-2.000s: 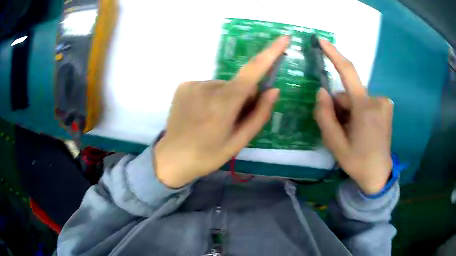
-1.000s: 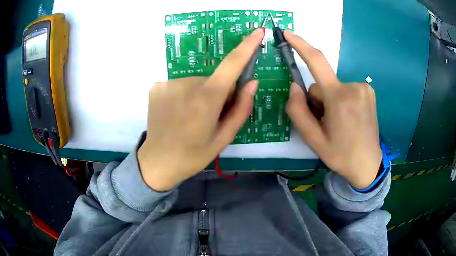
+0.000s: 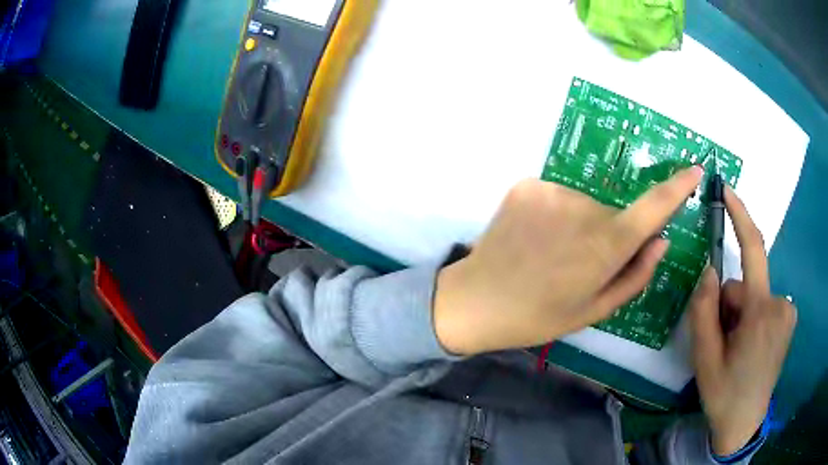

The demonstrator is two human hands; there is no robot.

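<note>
The green bare circuit board [image 3: 595,136] lies on the white paper sheet [image 3: 436,100], tilted in view. My left hand [image 3: 563,259] reaches over the board, its index finger near the upper right corner. It holds the red test probe, mostly hidden behind the fingers. My right hand [image 3: 744,336], with a blue wristband [image 3: 755,442], grips the black test probe [image 3: 716,222]. Both probe tips are close together at the board's upper right corner; I cannot tell which pads they touch. The multimeter [image 3: 272,91] stands at the left with both leads plugged into its lower end.
A bright green crinkled bundle [image 3: 633,23] lies at the paper's far edge. A dark slab, probably the smartphone [image 3: 150,54], lies left of the meter on the teal bench top [image 3: 91,54]. A perforated yellowish piece [image 3: 221,207] shows below the bench edge.
The view has turned toward the left, so board and hands appear farther right and tilted. The green bundle and dark slab now show. Both hands still hold the probes at the same board corner.
</note>
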